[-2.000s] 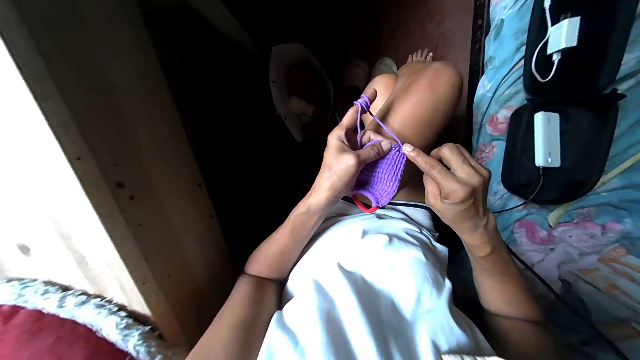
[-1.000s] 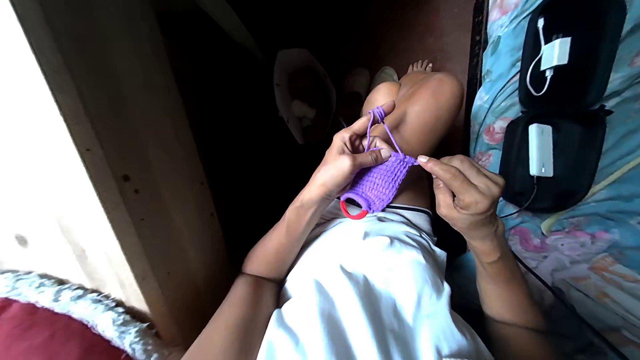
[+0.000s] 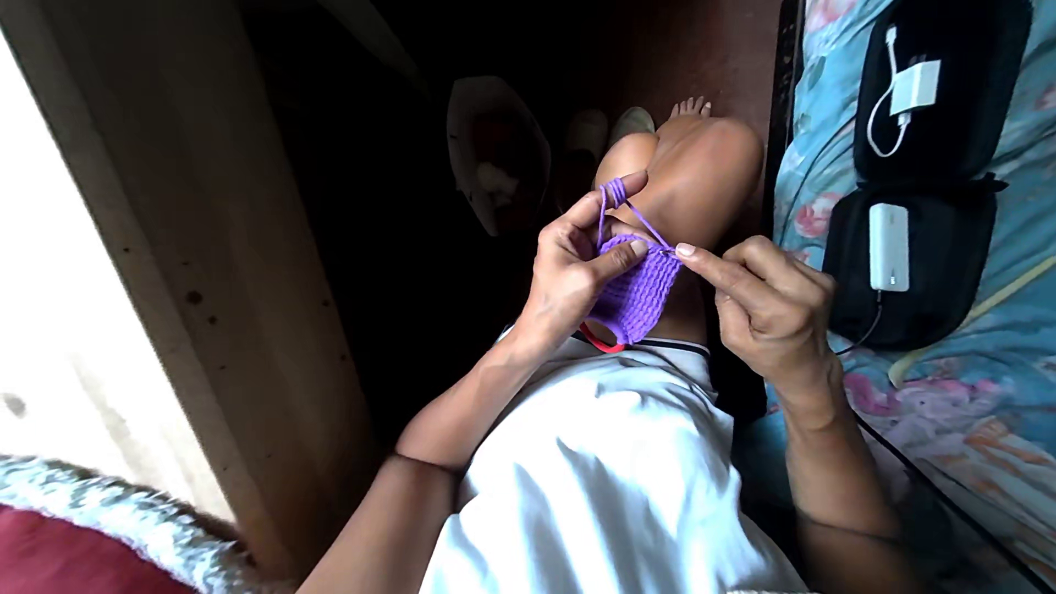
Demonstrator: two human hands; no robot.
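Note:
My left hand (image 3: 573, 268) pinches a tube of purple crocheted fabric (image 3: 639, 293) between thumb and fingers, above my lap. Purple yarn (image 3: 615, 193) is wound several times around the raised left index finger, and a strand runs down to the fabric's upper right corner. A red ring (image 3: 602, 340) shows at the fabric's lower edge. My right hand (image 3: 767, 305) has its index fingertip at that upper right corner, where a bit of a thin metal hook (image 3: 667, 252) shows. The rest of the hook is hidden by the right fingers.
On the floral bedding (image 3: 932, 400) to the right lies an open black case (image 3: 841, 239) with a white power bank (image 3: 888, 247) and a white charger (image 3: 916, 87) with cable. A black cable runs past my right forearm. A wooden board stands left; slippers and a pale container are on the dark floor.
The fabric has tilted, so the red ring shows less than one second ago. My right hand stays at the fabric's upper right corner, its fingers slightly shifted.

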